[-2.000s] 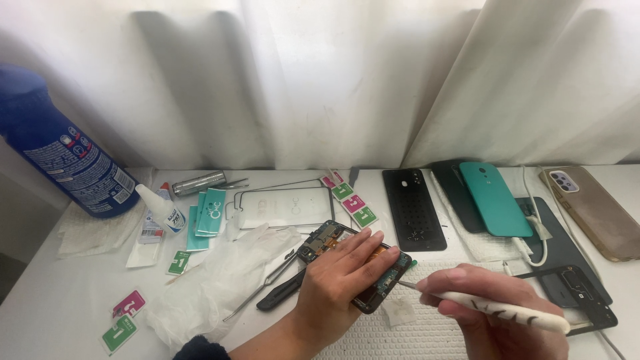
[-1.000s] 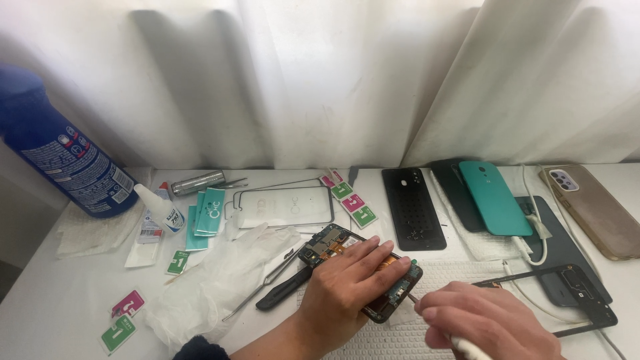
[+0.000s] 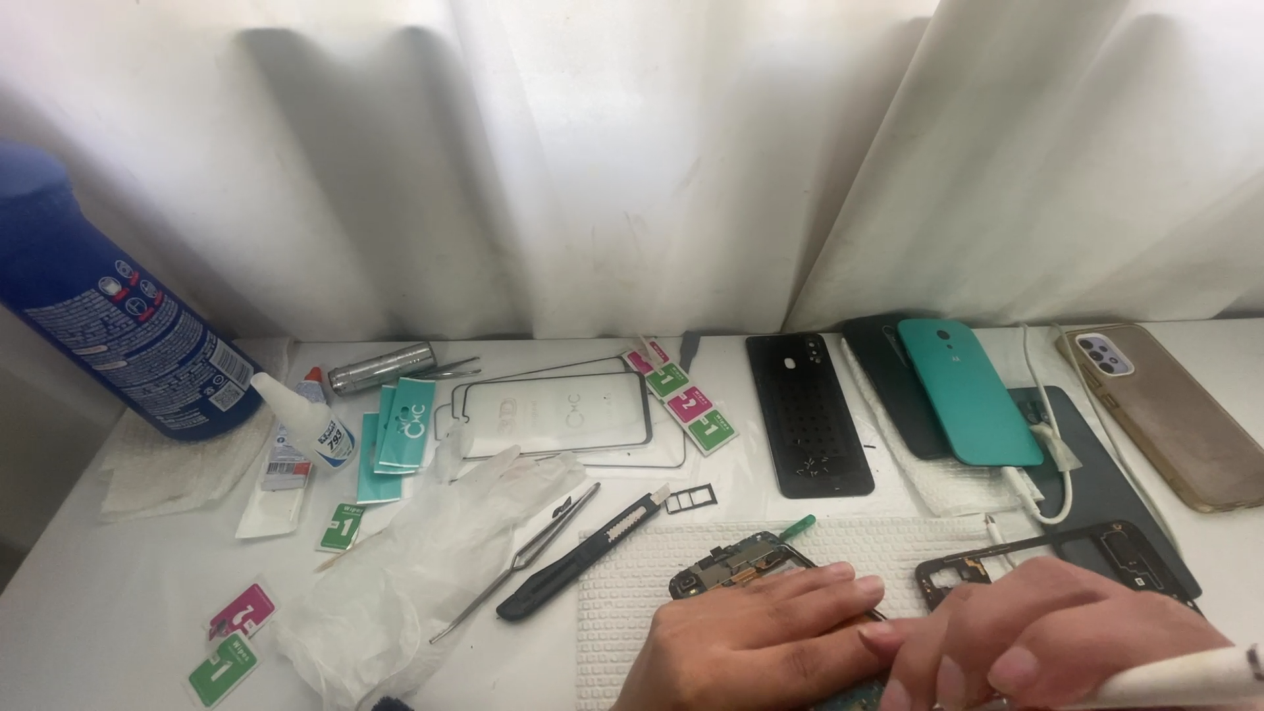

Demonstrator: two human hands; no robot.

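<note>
My left hand (image 3: 760, 637) lies over an opened smartphone (image 3: 736, 565), whose exposed upper board shows beyond the fingers. The phone rests on a white textured towel (image 3: 632, 592). Close beside it, my right hand (image 3: 1037, 632) grips a white-handled tool (image 3: 1185, 679) at the lower right; its tip is hidden. The fingertips of both hands meet over the phone's lower part. A green-ended tool (image 3: 798, 527) pokes out past the phone's top edge. Behind my right hand lies a black phone mid-frame (image 3: 1121, 553).
A black utility knife (image 3: 583, 558), metal tweezers (image 3: 518, 563), a SIM tray (image 3: 690, 499) and crumpled clear plastic (image 3: 395, 602) lie left. Behind are glass protectors (image 3: 553, 410), a black back cover (image 3: 810, 415), a teal phone (image 3: 968, 390) and a cased phone (image 3: 1165, 415). A blue bottle (image 3: 128, 316) stands far left.
The phone and my left hand have moved down toward the near edge, uncovering the knife and SIM tray. My right hand has come in against my left fingers.
</note>
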